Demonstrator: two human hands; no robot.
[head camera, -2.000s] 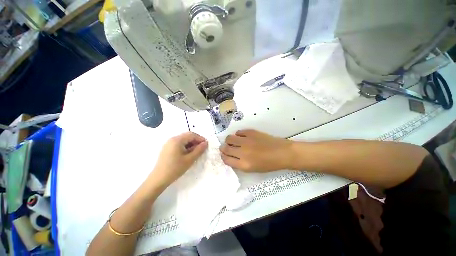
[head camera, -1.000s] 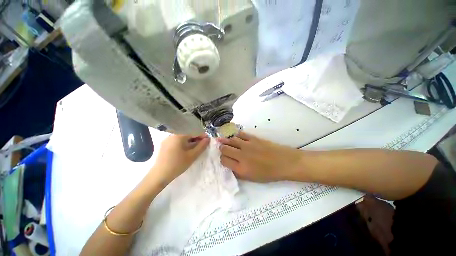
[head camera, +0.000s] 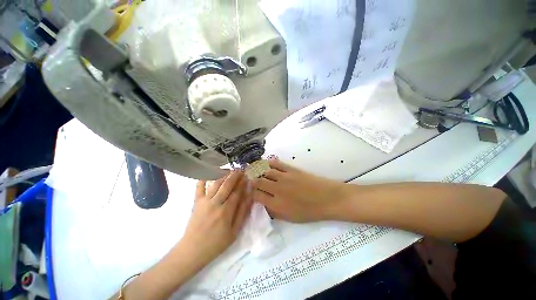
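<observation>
The white fabric piece (head camera: 257, 229) lies on the white table below the sewing machine head (head camera: 158, 88), its upper end hidden under my fingers. My left hand (head camera: 218, 217) lies flat on it, palm down, fingertips close to the presser foot area. My right hand (head camera: 294, 192) lies just right of it, fingers bent, fingertips at the tan-yellow round piece (head camera: 257, 170). Both hands rest on the fabric and nearly touch. The needle and presser foot are mostly hidden behind the head and fingers.
A dark grey rounded handle (head camera: 147, 183) stands left of my left hand. Thread snips (head camera: 313, 117) and a folded white cloth (head camera: 376, 117) lie on the machine bed. Black-handled shears (head camera: 510, 112) and a brownish block (head camera: 487, 134) lie at the right. A tape scale (head camera: 352, 239) runs along the front edge.
My left hand has gone from pinching at the fabric's edge to lying flat on it. Both hands moved closer to the needle area. The camera view has shifted nearer the machine head.
</observation>
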